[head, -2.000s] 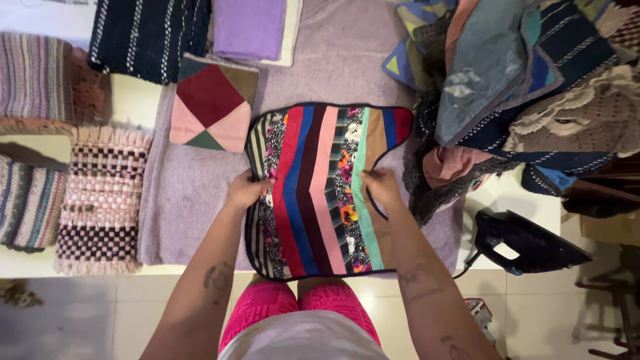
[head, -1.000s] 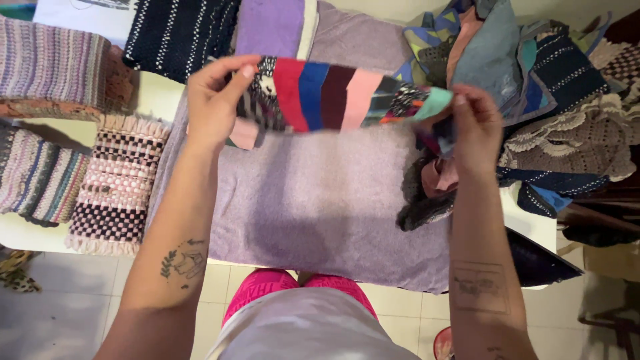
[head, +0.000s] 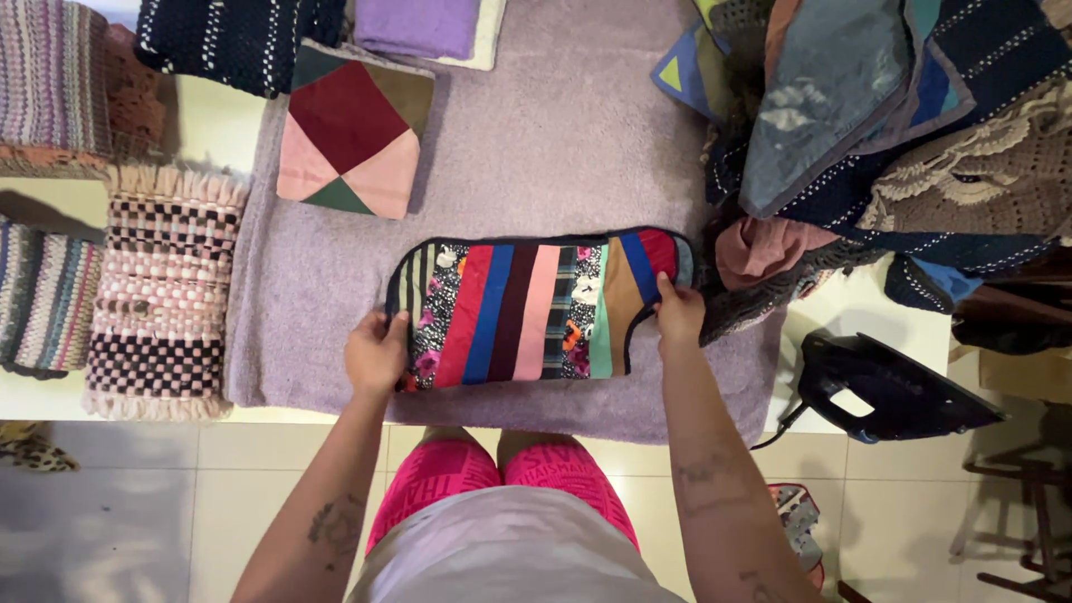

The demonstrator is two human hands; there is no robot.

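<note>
A striped patchwork cloth piece (head: 528, 310) with dark edging lies folded on a lilac towel (head: 544, 151). My left hand (head: 377, 347) pinches its left edge between thumb and fingers. At its narrower right end, my right hand (head: 677, 310) holds the edge below the red and blue patches. The fold runs along the side nearer to me, and the layer underneath is mostly hidden. A folded patchwork cloth (head: 352, 126) of maroon, pink, green and brown pieces lies on the towel, up and to the left.
A black clothes iron (head: 896, 389) rests at the table's right edge, its cord beside it. Heaped textiles (head: 837, 109) cover the upper right. Folded woven mats (head: 163, 293) lie at the left; a navy knit (head: 239, 38) and a purple cloth (head: 416, 25) are at the top.
The patchwork piece lay spread out in the oldest frame, then was lifted between both hands. Now it is down on the towel, folded, with both hands lower and nearer to my body.
</note>
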